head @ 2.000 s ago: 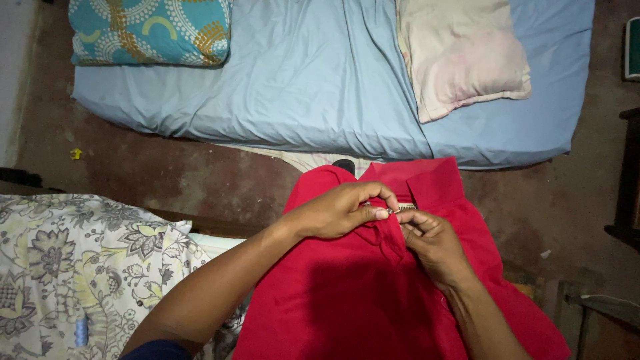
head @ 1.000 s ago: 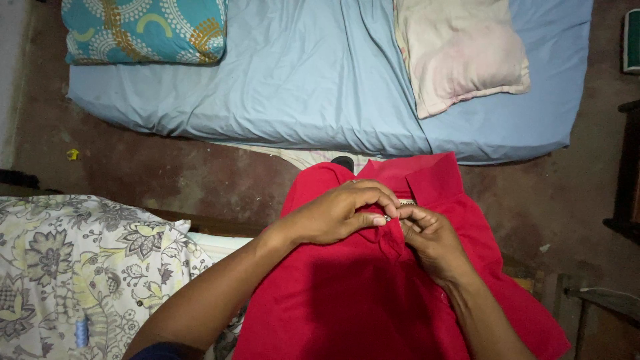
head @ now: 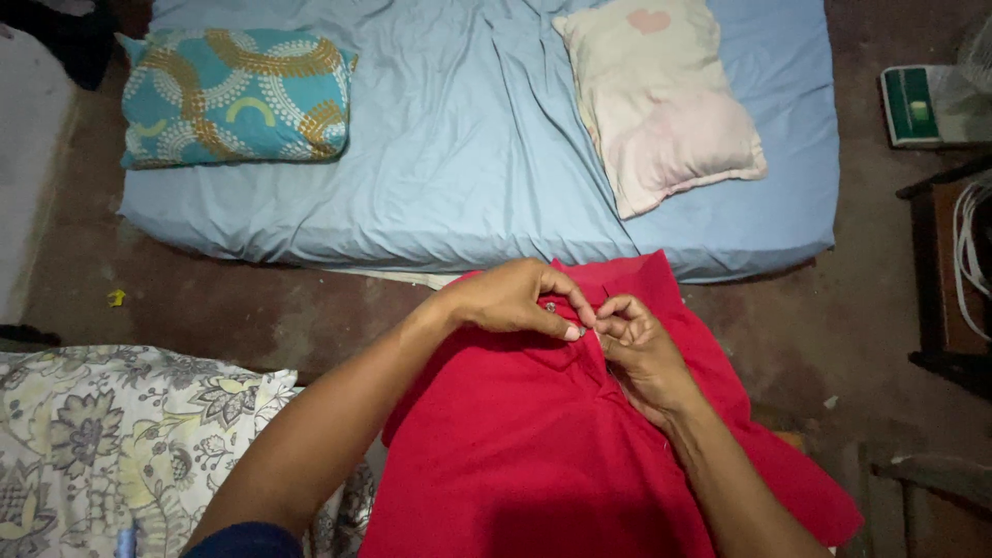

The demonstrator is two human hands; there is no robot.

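Observation:
A red cloth garment (head: 496,434) lies spread over my lap, its wide band reaching up near the bed. My left hand (head: 527,302) pinches the gathered cloth at the opening between thumb and fingers, beside a small metal snap or button (head: 550,307). Another small metallic piece (head: 582,332) shows at the left thumb tip. Close against it, my right hand (head: 635,341) grips the edge of the same opening, fingers curled. Whether a needle is between the fingertips cannot be made out.
Ahead stands a bed with a blue sheet (head: 434,155), a teal patterned pillow (head: 232,101) and a pale pillow (head: 666,108). Floral fabric (head: 93,434) with a blue thread spool (head: 125,542) lies at left. At right are a wooden stand (head: 942,271) with white cable and a green-and-white object (head: 907,105).
The right hand has shifted a little on the garment's opening, and a metal fastener now shows between the hands. Both hands stay on the red cloth. The view has moved slightly.

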